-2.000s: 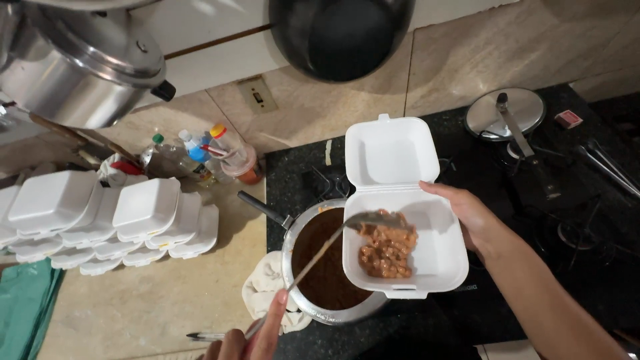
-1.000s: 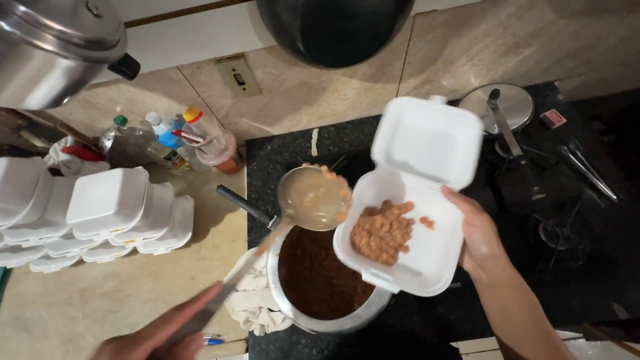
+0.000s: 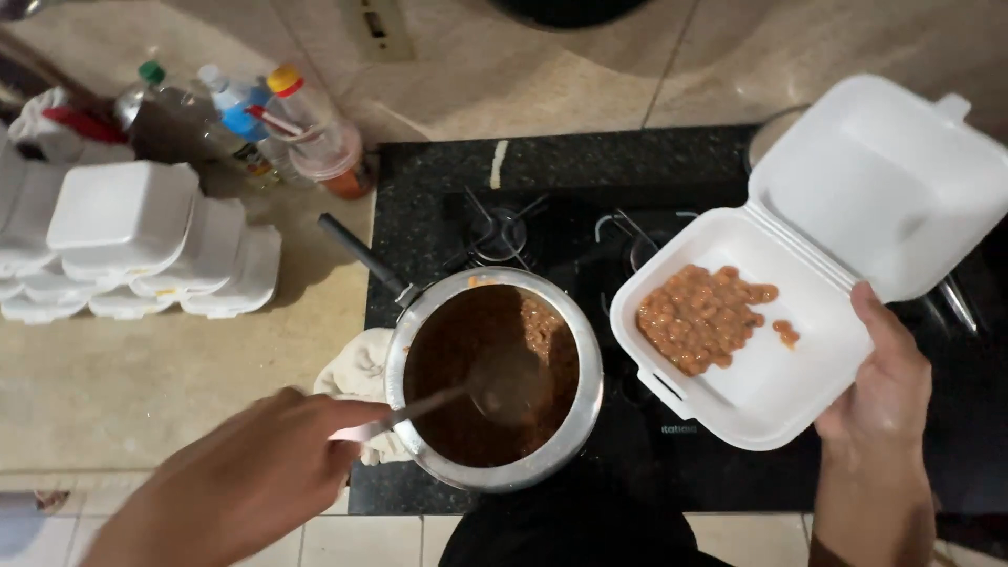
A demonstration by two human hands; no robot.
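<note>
My left hand (image 3: 260, 465) grips the handle of a ladle (image 3: 429, 405), whose bowl is down inside a metal pressure cooker pot (image 3: 587, 409) of cooked beans (image 3: 543, 331). The ladle's bowl is blurred and partly hidden in the dark pot. On the right, my right hand (image 3: 890, 370) holds an open white foam takeout container (image 3: 795, 386) by its side, thumb near the hinge. A heap of beans in sauce (image 3: 697, 319) lies in the container's base, with a small separate clump beside it. The container is above the stove, right of the pot.
Closed foam containers (image 3: 126, 213) are stacked on the beige counter (image 3: 157, 378) at left. Behind them stand plastic bottles (image 3: 236, 106) and a plastic cup (image 3: 339, 165). A cloth (image 3: 358, 366) touches the pot's left side. The black stove has burner grates (image 3: 498, 235); a dark pan (image 3: 567, 8) is above.
The ladle, held up beside the container a second ago, is now down in the pot. My right hand has moved the container away from the pot, to the right. The view has come closer.
</note>
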